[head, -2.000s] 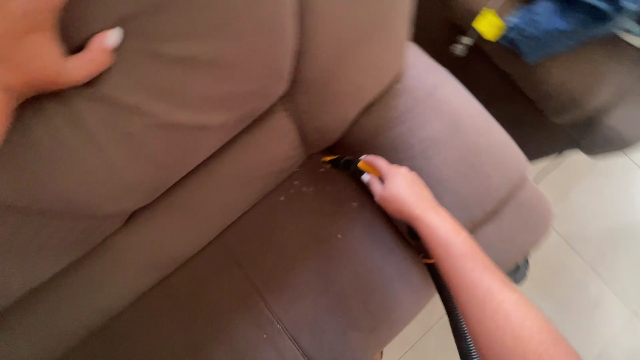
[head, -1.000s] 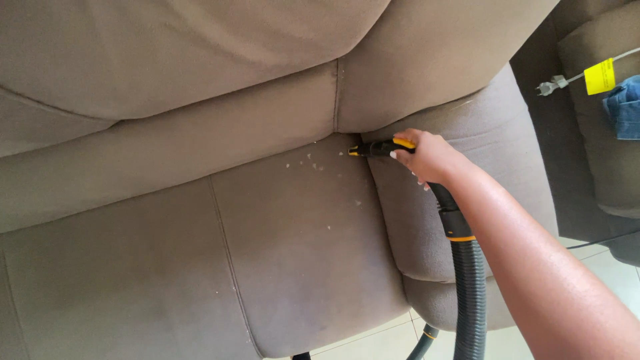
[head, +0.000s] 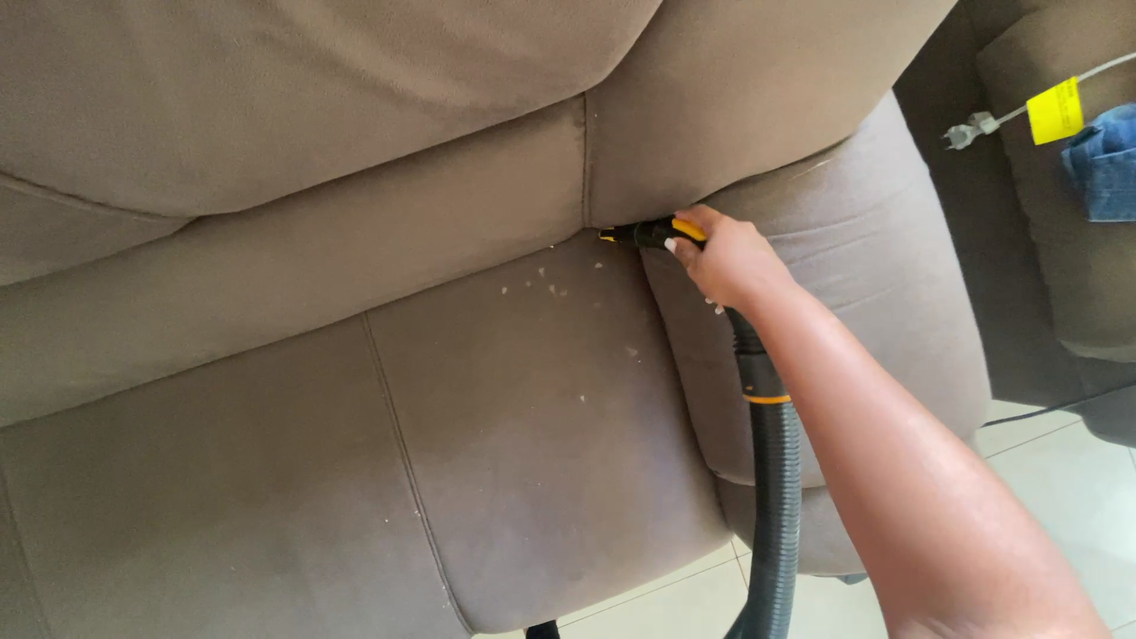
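My right hand (head: 732, 262) is closed around the black and yellow handle end of a vacuum cleaner nozzle (head: 652, 232). The nozzle's yellow-edged tip points left, at the back corner where the seat cushion (head: 532, 426) of a brown fabric sofa meets the backrest and the armrest (head: 852, 266). Below the hand hangs a ribbed black vacuum hose (head: 775, 497) with an orange ring, running down past the front of the seat. Small pale crumbs (head: 555, 289) lie on the seat to the left of the nozzle. My left hand is out of view.
Above the seat rises the padded backrest (head: 311, 98). Another brown upholstered seat (head: 1065, 266) stands at the right, with a white power plug (head: 972, 130), a yellow tag (head: 1055, 111) on its cord and blue denim cloth (head: 1105, 164). Pale floor tiles (head: 1056, 497) show below.
My left hand, on the backrest two seconds ago, has gone out of view. The right hand keeps hold of the nozzle near the same corner. The view has shifted and turned.
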